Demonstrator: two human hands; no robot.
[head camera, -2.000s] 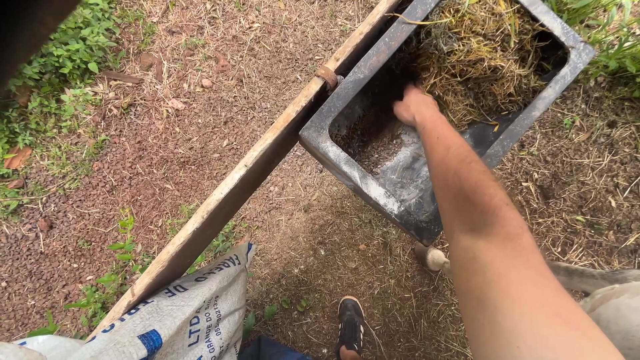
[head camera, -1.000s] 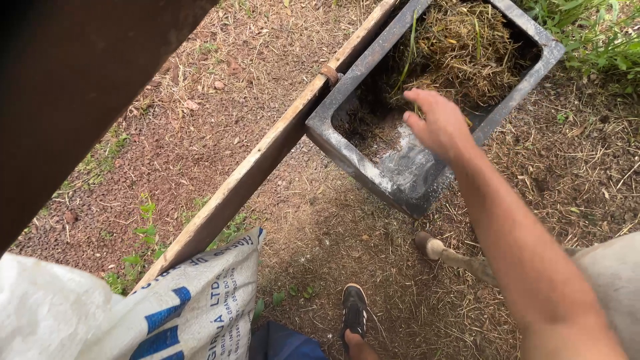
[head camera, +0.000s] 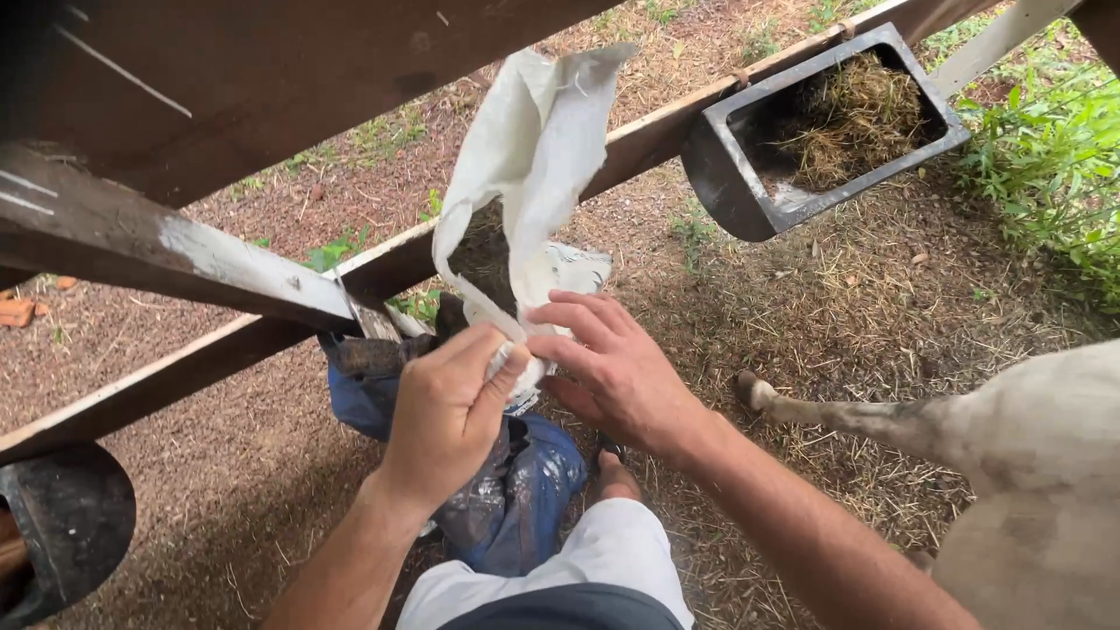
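Observation:
A white woven sack (head camera: 547, 149) stands up in front of me, its mouth rising above my hands. My left hand (head camera: 455, 402) is closed around the gathered neck of the sack. Against the other side of that neck lies my right hand (head camera: 612, 367), fingers bent and spread; whether it grips the cloth I cannot tell. Below both hands are a blue cloth or bag (head camera: 516, 490) with pale stains and the printed part of the sack, mostly covered.
A black plastic trough (head camera: 752, 197) with chopped fodder (head camera: 862, 114) hangs on a wooden rail (head camera: 647, 144). A second black trough (head camera: 83, 516) is at lower left. Wooden beams (head camera: 254, 271) cross the upper left. A pale animal's body and leg (head camera: 1032, 420) are at right.
My right hand has left the trough, where it was inside and then above the fodder, and is now at the sack's neck. My left hand has come into view, holding the sack. The view has swung left.

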